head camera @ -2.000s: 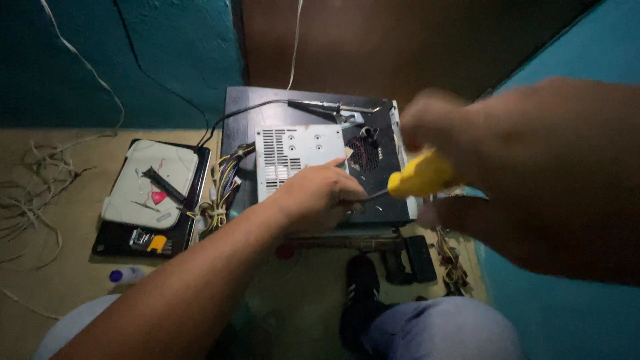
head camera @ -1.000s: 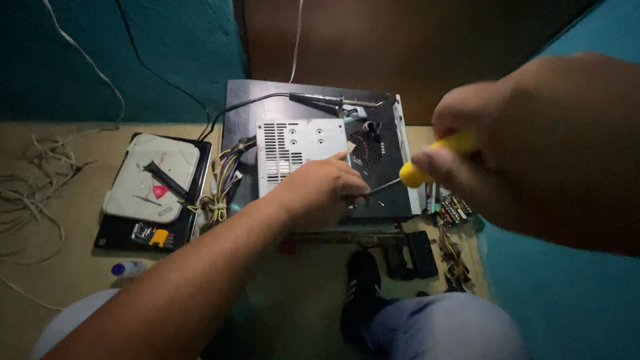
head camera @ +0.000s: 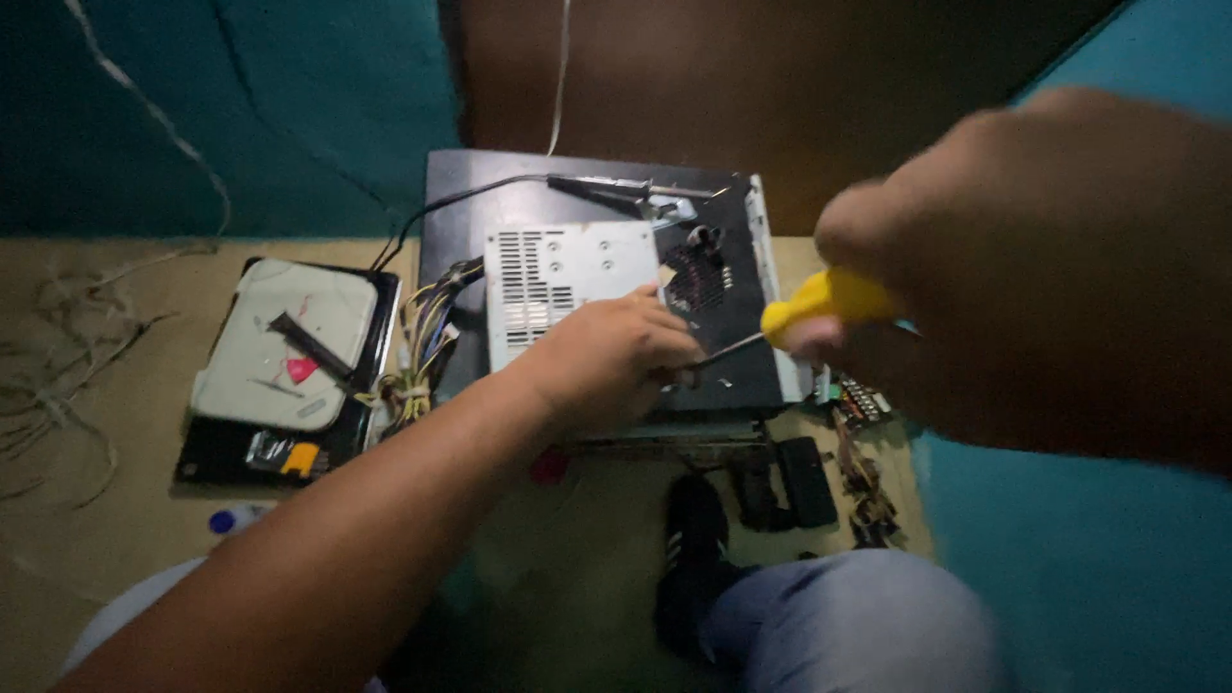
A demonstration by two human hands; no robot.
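Note:
A metal power supply unit (head camera: pixel 577 265) with slotted vents lies on a black computer case panel (head camera: pixel 462 202), a bundle of wires (head camera: pixel 419 356) at its left side. My left hand (head camera: pixel 626 351) rests on its near right part, fingers curled round the edge; whatever lies under them is hidden. My right hand (head camera: pixel 962 279), blurred, grips the yellow handle of a screwdriver (head camera: pixel 828 306). The shaft points left and down to the fingertips of my left hand, where its tip is hidden. A soldering iron (head camera: pixel 602 185) lies behind the power supply on the same panel.
At left, a pale plastic cover (head camera: pixel 289 337) on a black panel carries a dark tool and small items. A blue-capped bottle (head camera: pixel 231 520) lies below it. Loose cables (head camera: pixel 58 395) spread at far left. A circuit board (head camera: pixel 861 399) and a black part (head camera: pixel 807 481) lie at right.
The screwdriver stays in my right hand, which has shifted and turned about the handle. My left hand has stayed at the power supply's edge.

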